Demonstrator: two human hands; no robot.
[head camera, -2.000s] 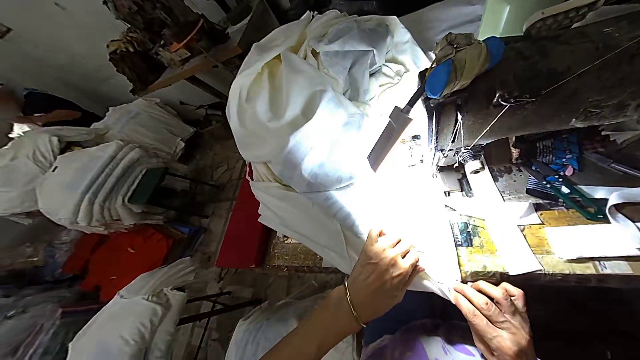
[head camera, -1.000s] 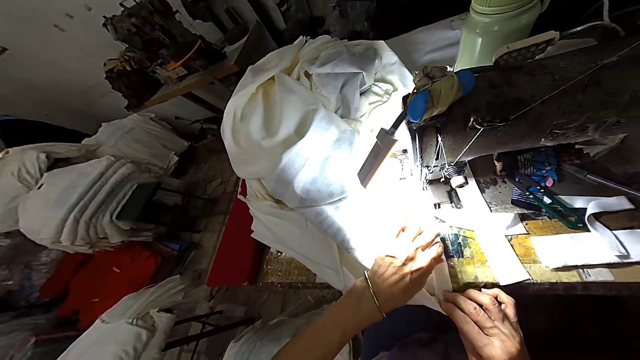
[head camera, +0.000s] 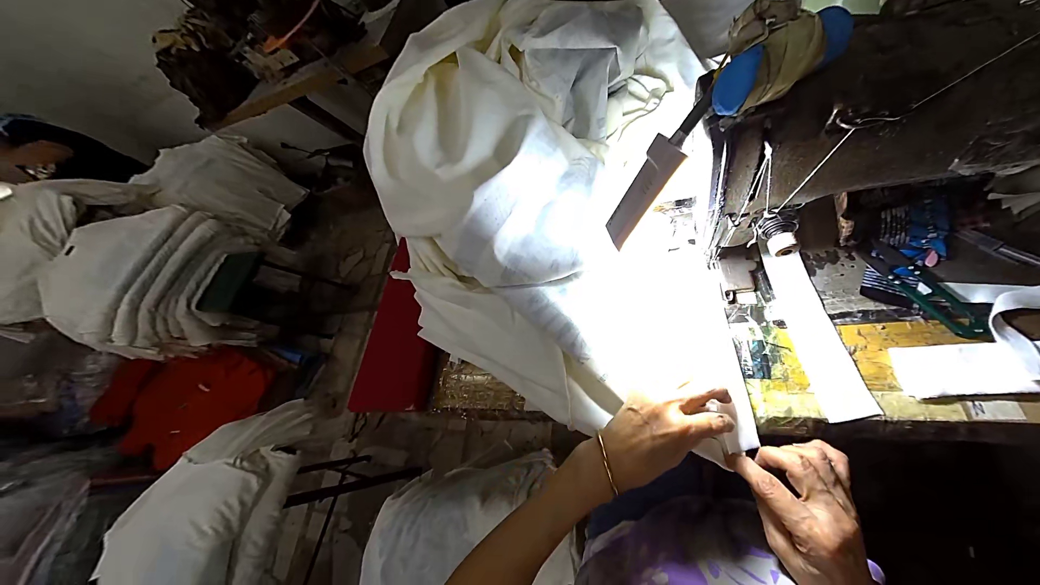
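Note:
A large white cloth (head camera: 504, 187) lies bunched over the sewing table, its lower part washed out by the lamp light. My left hand (head camera: 662, 431), with a thin bangle at the wrist, rests on the cloth near the table's front edge, thumb and fingers around a folded edge. My right hand (head camera: 804, 496) pinches the lower corner of the folded white strip (head camera: 741, 426) between thumb and forefinger. Above them, the sewing machine (head camera: 877, 106) carries a small lamp (head camera: 647, 188) and thread. The needle area is hidden by glare.
White strips (head camera: 816, 341) and a white band (head camera: 963, 370) lie on the worn yellow table edge (head camera: 873, 333), near green-handled scissors (head camera: 946, 305). A red panel (head camera: 394, 349) stands left of the table. Stacked white pieces (head camera: 122, 276) and red cloth (head camera: 195, 402) lie farther left, near another person (head camera: 61, 154).
My left hand has shifted from farther up the cloth to its lower folded edge, nearer my right hand. The view has moved somewhat.

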